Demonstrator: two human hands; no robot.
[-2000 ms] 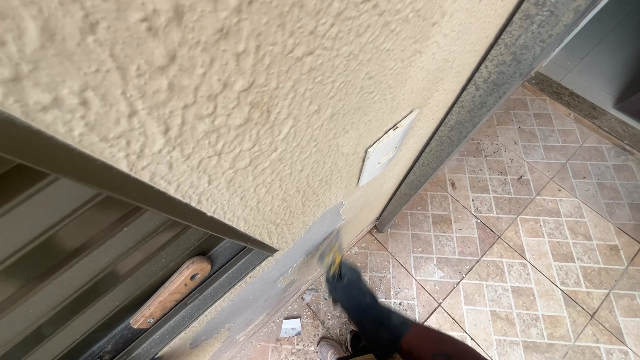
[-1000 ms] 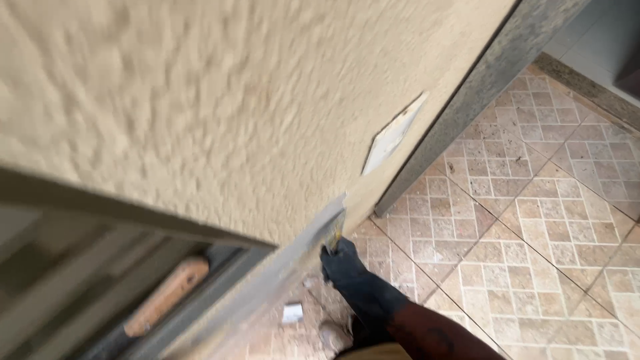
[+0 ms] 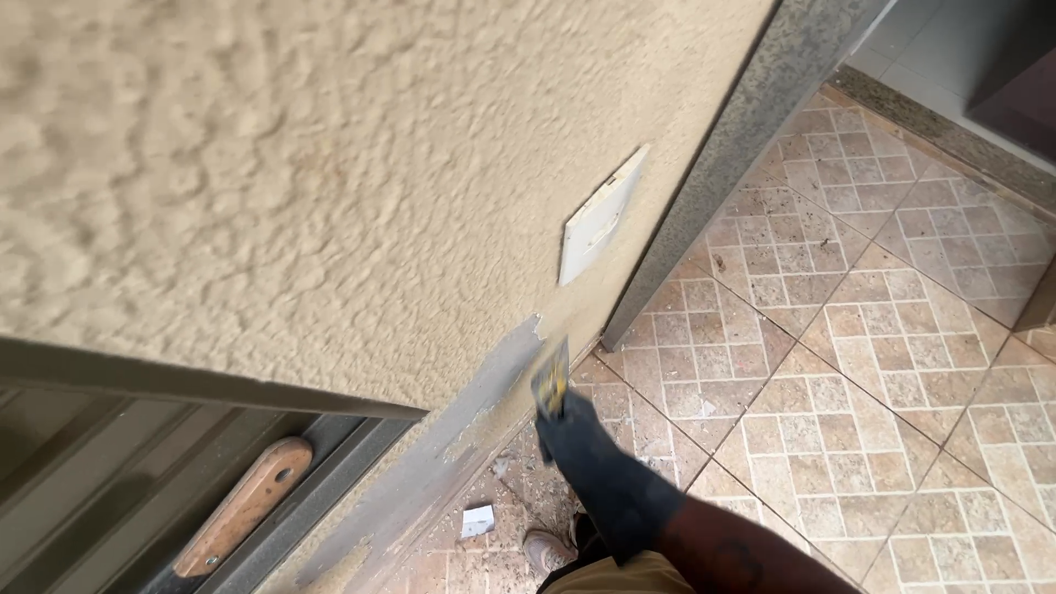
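My right hand (image 3: 598, 470), in a dark glove, is closed around a scraper (image 3: 553, 384) with a yellow-marked, blurred blade end. The tool is beside the lower part of the textured beige wall (image 3: 330, 206). Just left of it runs a long grey scraped strip (image 3: 445, 445) with ragged paint edges. Above the tool a white wall plate (image 3: 602, 219) is fixed to the wall. My left hand is out of view.
A wooden-handled tool (image 3: 247, 503) lies on the ledge of a dark metal shutter (image 3: 74, 470) at lower left. A grey stone door frame (image 3: 734, 140) borders the tiled floor (image 3: 825, 396). A small white piece (image 3: 478, 520) and crumbs lie near my shoe (image 3: 549, 551).
Held in my right hand throughout, the scraper has shifted along the lower wall and now stands just right of the grey strip's upper end.
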